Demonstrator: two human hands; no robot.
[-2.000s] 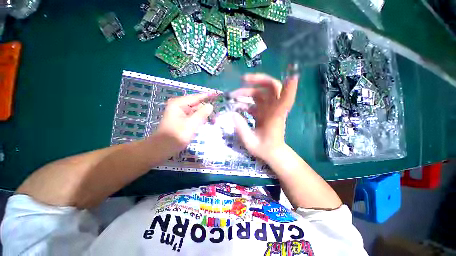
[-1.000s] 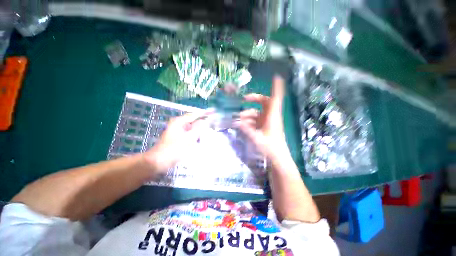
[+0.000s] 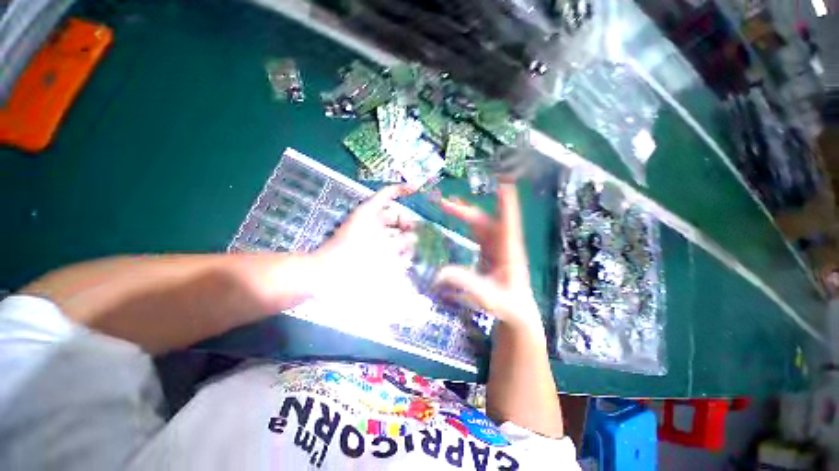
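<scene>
The clear compartmented sheet (image 3: 293,204) lies tilted before me, its cells partly filled, with strong glare in the middle. My left hand (image 3: 373,235) is over its centre, fingertips at its far edge near the board heap; whether it holds anything is unclear. My right hand (image 3: 488,253) is raised over the sheet's right part, thumb and fingers spread apart, with no piece visible in it. A greenish area shows between the hands, too blurred to name. The heap of green circuit boards (image 3: 405,138) lies just beyond the sheet.
A clear tray (image 3: 655,354) of dark, silvery pieces is at right. A single board (image 3: 285,80) lies left of the heap. An orange rectangle (image 3: 51,87) is at upper left. Dark stacked trays (image 3: 442,41) and clear packaging (image 3: 612,110) are at the top. Blue (image 3: 623,434) and red (image 3: 695,421) stools stand below right.
The view has turned, so the bench appears tilted and more shows at the upper right. My left hand has moved toward the heap side of the sheet. My right hand's fingers are spread wider.
</scene>
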